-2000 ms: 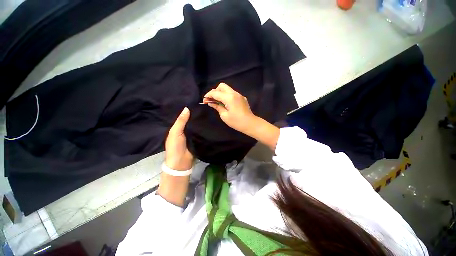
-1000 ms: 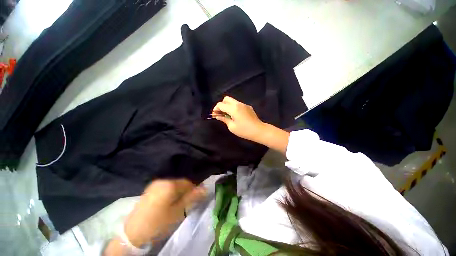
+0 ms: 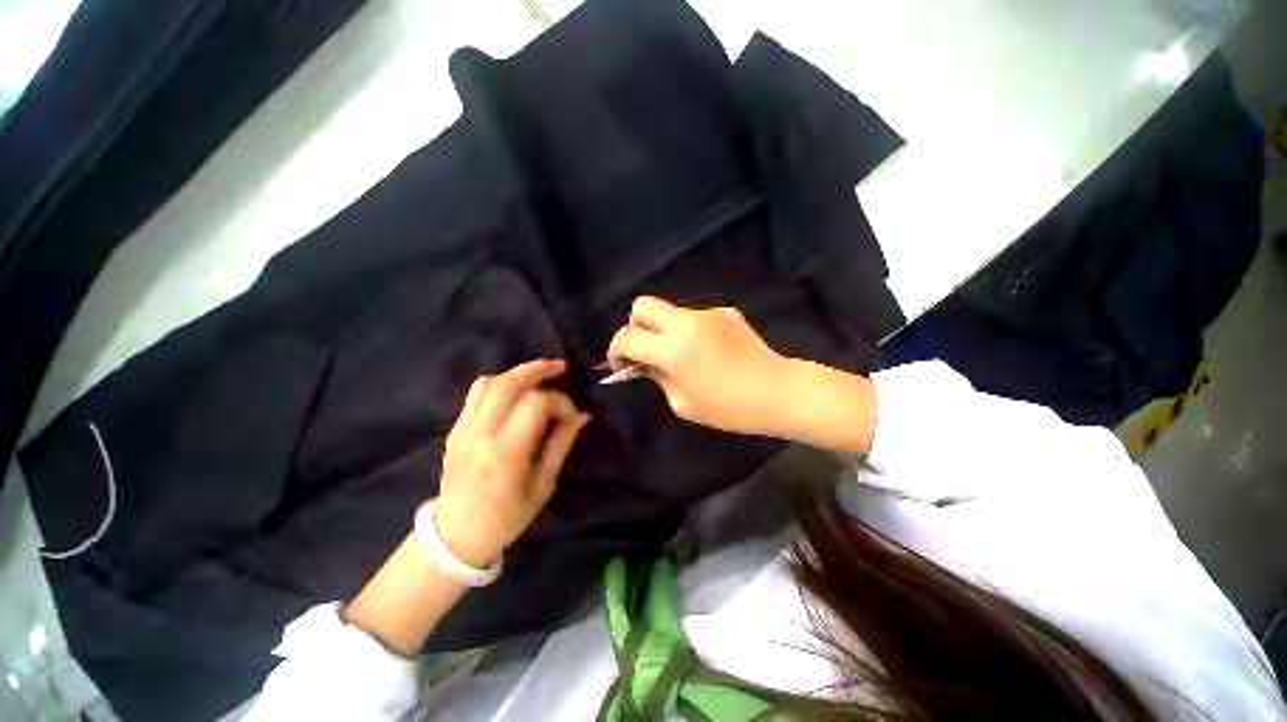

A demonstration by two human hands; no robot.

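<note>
A black garment panel point(image 3: 409, 325) lies spread across the pale table, with a raised fold near its middle and a thin white arc at its left end. My right hand point(image 3: 692, 364) is over the panel, its fingers closed on a small bright metal tool point(image 3: 618, 375) whose tip points left. I cannot tell if it is snips or tweezers. My left hand point(image 3: 505, 449) rests on the panel just left of it, thumb and fingertips near the tool's tip. Whether these fingertips pinch cloth or thread is too small to tell.
A thick stack of black panels point(image 3: 141, 127) lies at the far left. More dark cloth point(image 3: 1115, 268) hangs over the table's right side. The pale table point(image 3: 988, 99) shows beyond the panel. Yellow-black floor tape point(image 3: 1166, 418) is at the right. A green scarf point(image 3: 652, 646) hangs near the panel's near edge.
My left hand, blurred near the body a second ago, is back on the panel beside my right hand. The metal tool now shows more clearly in my right fingers.
</note>
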